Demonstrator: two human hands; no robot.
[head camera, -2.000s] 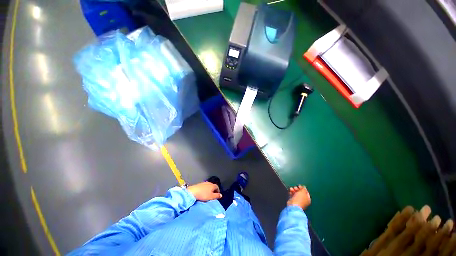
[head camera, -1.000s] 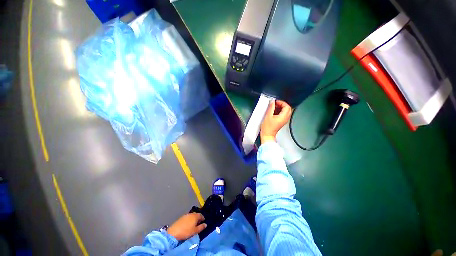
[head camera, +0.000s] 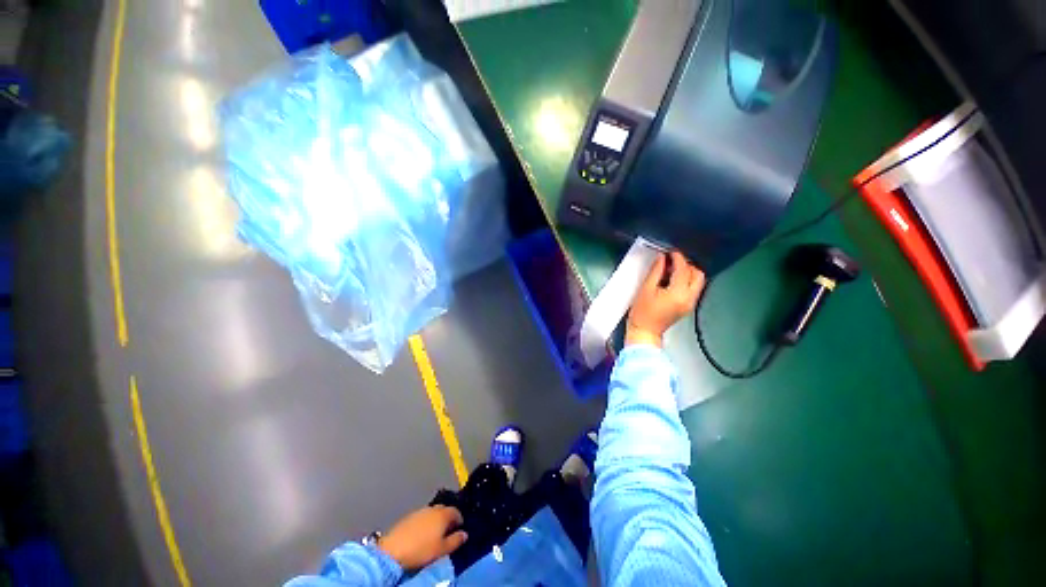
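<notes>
My right hand [head camera: 666, 296] is at the front of the dark grey-blue label printer [head camera: 717, 138], its fingers at the white label strip [head camera: 619, 295] where it comes out. Thumb and fingertips are bent together against the strip; whether they pinch it or a label is too small to tell. The strip curls over the bench edge towards the blue plastic crate [head camera: 545, 300]. My left hand [head camera: 422, 537] hangs low in front of my body, fingers loosely bent, holding nothing.
A black handheld barcode scanner [head camera: 817, 300] with a looped cable lies on the green bench [head camera: 826, 459], right of the printer. A red tray with a white box [head camera: 918, 269] is at the back right. A large blue plastic bag [head camera: 344, 195] covers something on the floor to the left.
My right hand has moved from the bench's front edge to the printer's label outlet and stays there. The view has come closer to the printer. My left hand stays low by my body.
</notes>
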